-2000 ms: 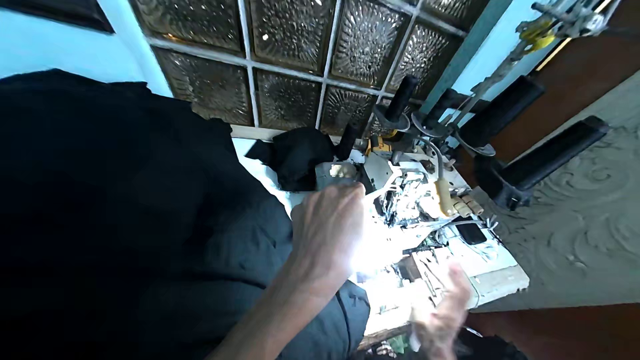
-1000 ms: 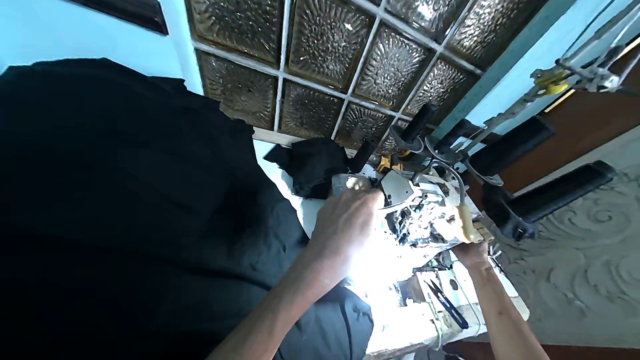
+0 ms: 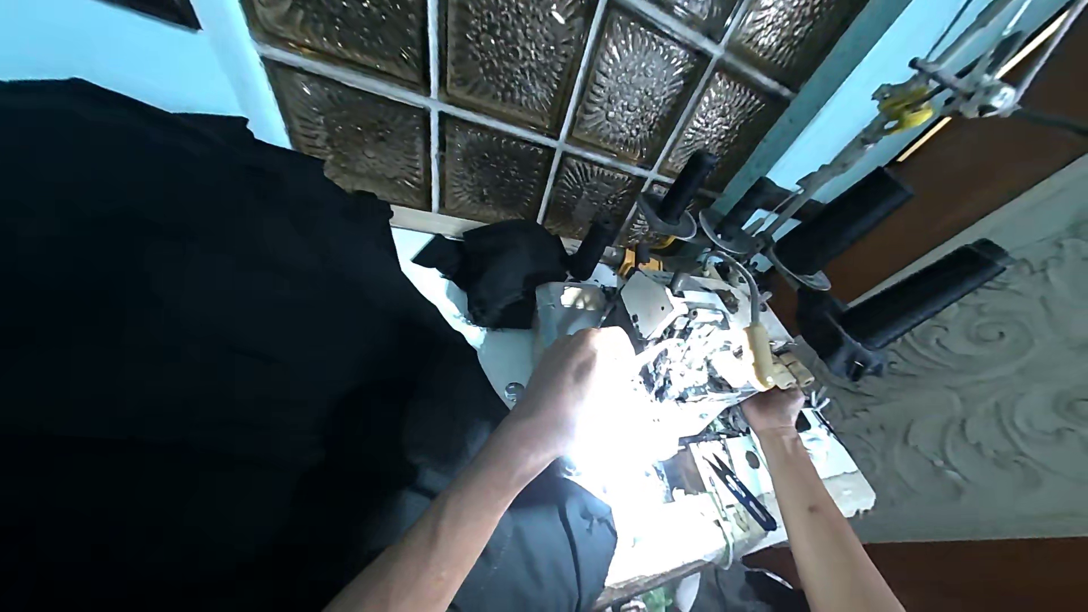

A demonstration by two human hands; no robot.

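My left hand (image 3: 586, 374) is at the near side of a sewing machine (image 3: 697, 340), its fingers bent and partly lost in the glare of a bright lamp. Whether it grips anything does not show. My right hand (image 3: 775, 410) reaches to the machine's right end, below a cream-coloured part on a bent tube; its fingers are hidden behind the machine. Black fabric (image 3: 212, 357) spreads over the whole left side and under my left forearm. Black-handled thread snips (image 3: 741, 493) lie on the white table (image 3: 680, 531), left of my right forearm.
Large black thread cones (image 3: 926, 293) stand on holders behind the machine, below a metal thread stand (image 3: 901, 110). A bundle of black cloth (image 3: 510, 272) lies at the table's back beside a grey container (image 3: 568, 310). A glass-block window (image 3: 518, 68) rises behind, with a patterned wall (image 3: 977, 425) to the right.
My right hand, blurred over the table's front two seconds ago, has moved up to the machine's right end and stays there. My left hand remains by the machine. The view has shifted somewhat.
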